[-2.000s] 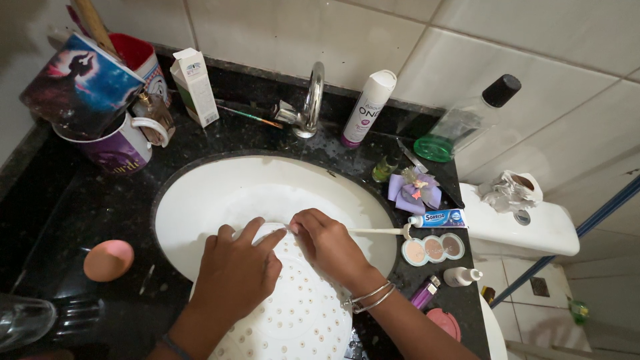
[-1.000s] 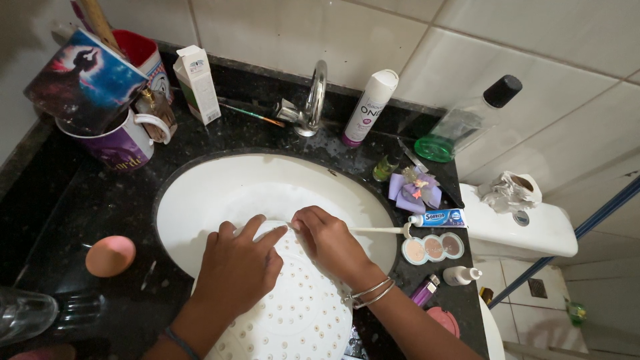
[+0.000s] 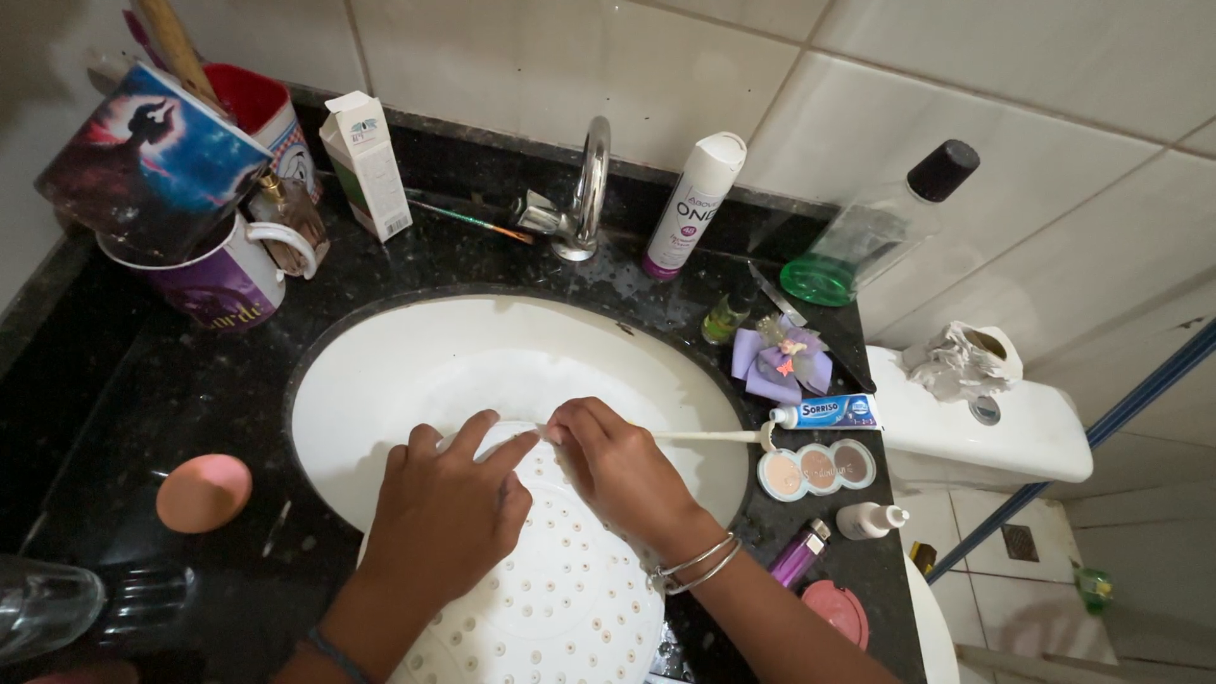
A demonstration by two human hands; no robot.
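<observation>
A round white plastic shower head (image 3: 560,579) with rows of small nozzles lies over the front of the oval white sink (image 3: 370,399), its face up. My left hand (image 3: 451,508) rests on its upper left part, fingers spread and the index finger pointing at the top rim. My right hand (image 3: 617,475) is at the same rim, thumb and fingertips pinched together; whether a small thing is between them cannot be told. A thin white stick-like part (image 3: 708,436) reaches right from behind my right hand to the counter edge of the sink.
Around the sink stand a chrome faucet (image 3: 591,190), a spray can (image 3: 693,209), a carton (image 3: 369,171), mugs (image 3: 223,285) and a bottle with green liquid (image 3: 874,237). Toothpaste (image 3: 826,412), a makeup palette (image 3: 817,469), a lighter (image 3: 800,554) and a pink sponge (image 3: 204,493) lie on the black counter.
</observation>
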